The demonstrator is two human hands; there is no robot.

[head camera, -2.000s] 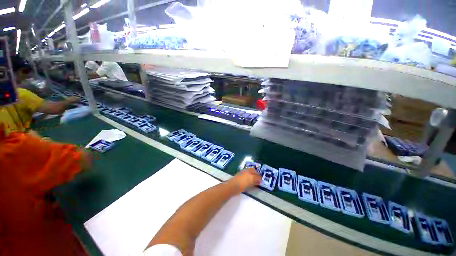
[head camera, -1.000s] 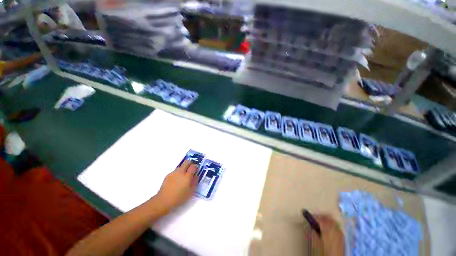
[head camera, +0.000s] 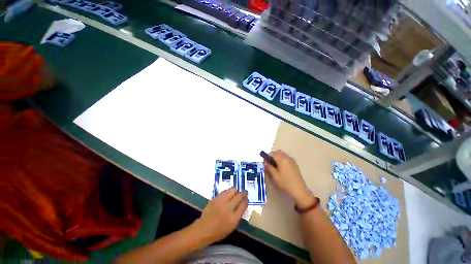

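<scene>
Two flat units with pale blue rims (head camera: 254, 183) lie side by side at the lower right edge of the white sheet (head camera: 175, 124). My left hand (head camera: 224, 209) rests with its fingertips on the near ends of the units; whether it grips them is unclear. My right hand (head camera: 284, 172) holds a short dark pen-like tool (head camera: 268, 159) just right of the units, its tip unclear. A heap of small light-blue pieces (head camera: 364, 211) lies on the brown board (head camera: 304, 149) to the right.
A pale guide rail (head camera: 227, 89) separates the bench from the green conveyor (head camera: 227, 67), which carries rows of units. Stacked trays (head camera: 320, 41) stand beyond. A white wrapper with a unit (head camera: 62, 32) lies at upper left. A person's orange sleeve (head camera: 23, 72) is at left.
The view has tilted down. My left hand and the two units have moved nearer, to the sheet's lower right edge. My right hand has brought the dark tool over beside the units.
</scene>
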